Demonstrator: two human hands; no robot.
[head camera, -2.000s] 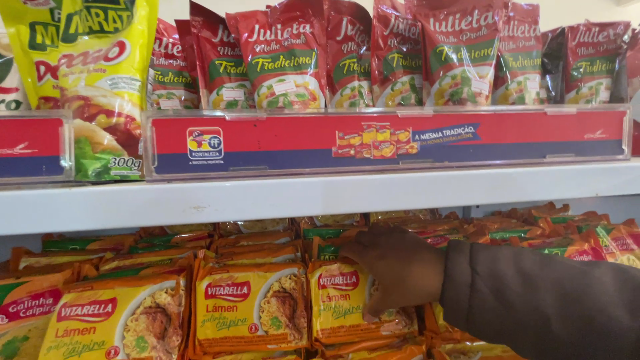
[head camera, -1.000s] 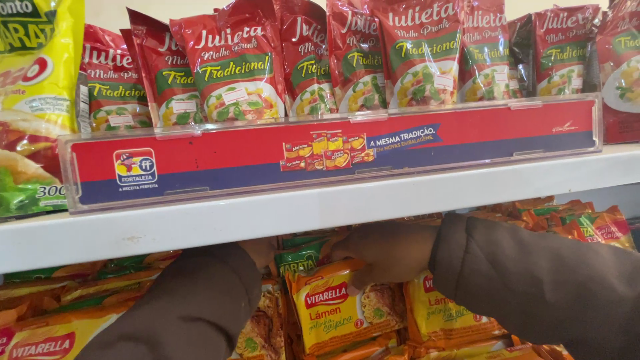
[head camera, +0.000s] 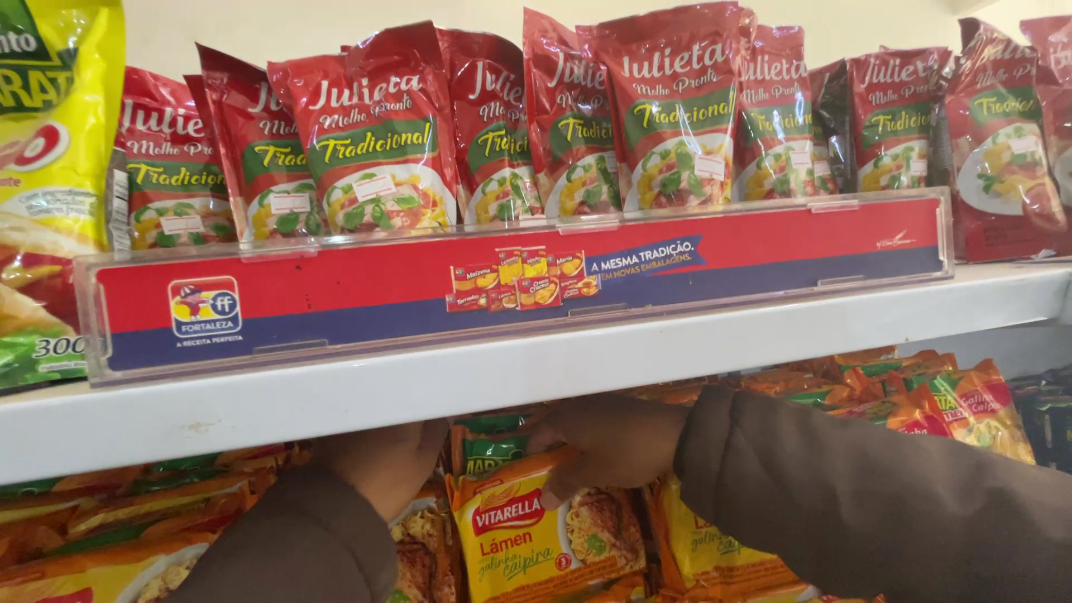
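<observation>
On the lower shelf, my right hand (head camera: 607, 440) reaches in from the right, its thumb over the top of a yellow Vitarella instant noodle packet (head camera: 536, 536). Whether its fingers grip that packet cannot be told. My left hand (head camera: 385, 461) is left of it, under the shelf edge, with its fingertips hidden among the packets. Between the hands, behind the yellow packet, stands a green and orange noodle packet (head camera: 494, 444). Another yellow noodle packet (head camera: 712, 536) sits below my right sleeve.
A white metal shelf (head camera: 519, 368) crosses above both hands, with a clear plastic strip holder (head camera: 402, 285) on its front edge. Red sauce pouches (head camera: 368, 142) and a yellow pouch (head camera: 50, 167) stand on it. More noodle packets (head camera: 963, 402) fill the lower right.
My left hand has come into view from the left and reached in under the shelf. Two seconds ago only my right hand showed, on a yellow packet. The view has shifted closer.
</observation>
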